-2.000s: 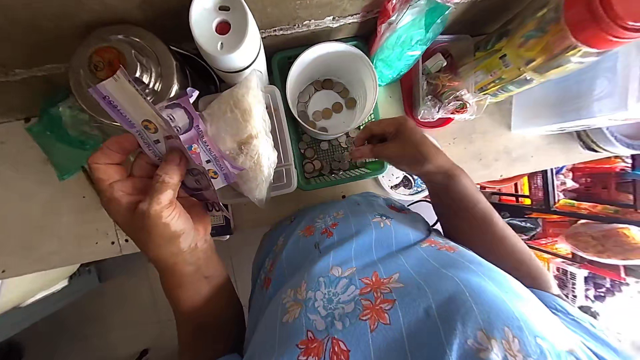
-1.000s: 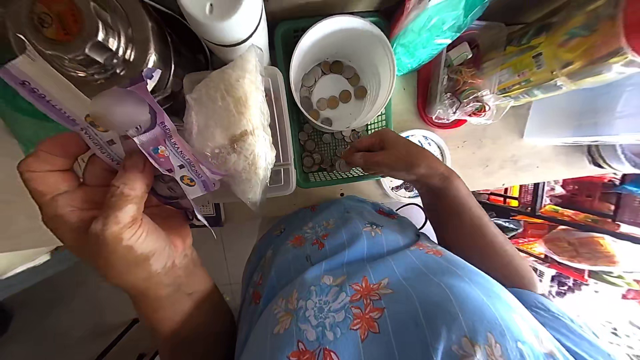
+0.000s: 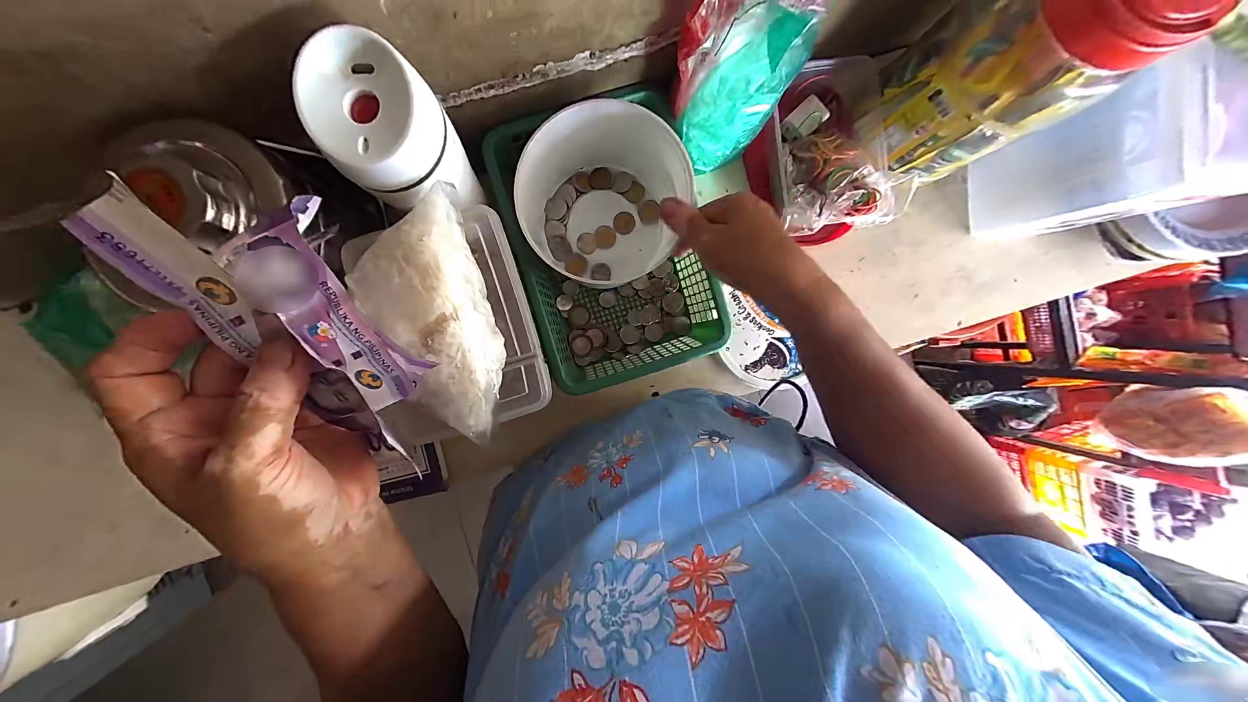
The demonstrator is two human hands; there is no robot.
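Observation:
On the left, my left hand (image 3: 244,429) pinches folded purple-and-white banknotes (image 3: 336,327) between thumb and fingers. My right hand (image 3: 731,239) is at the right rim of a white plastic tub (image 3: 541,146), its fingertips close together; whether they hold a coin cannot be seen. Coins (image 3: 604,237) lie around the bottom of the tub. The tub stands in the back part of a green plastic basket (image 3: 717,317), where many more loose coins (image 3: 634,322) lie in front of it. A clear bag of whitish contents (image 3: 429,302) rests on a lidded plastic container (image 3: 531,375) beside the basket.
A white cylindrical container (image 3: 380,107) and a steel vessel (image 3: 219,180) stand at the back left. Right of the basket are a green plastic bag (image 3: 746,88), a red container of rubber bands (image 3: 838,185), a round printed lid (image 3: 760,341) and a red-lidded jar (image 3: 1014,88).
My right hand has moved from the coins in the green basket up to the tub's rim. My left hand still holds the banknotes.

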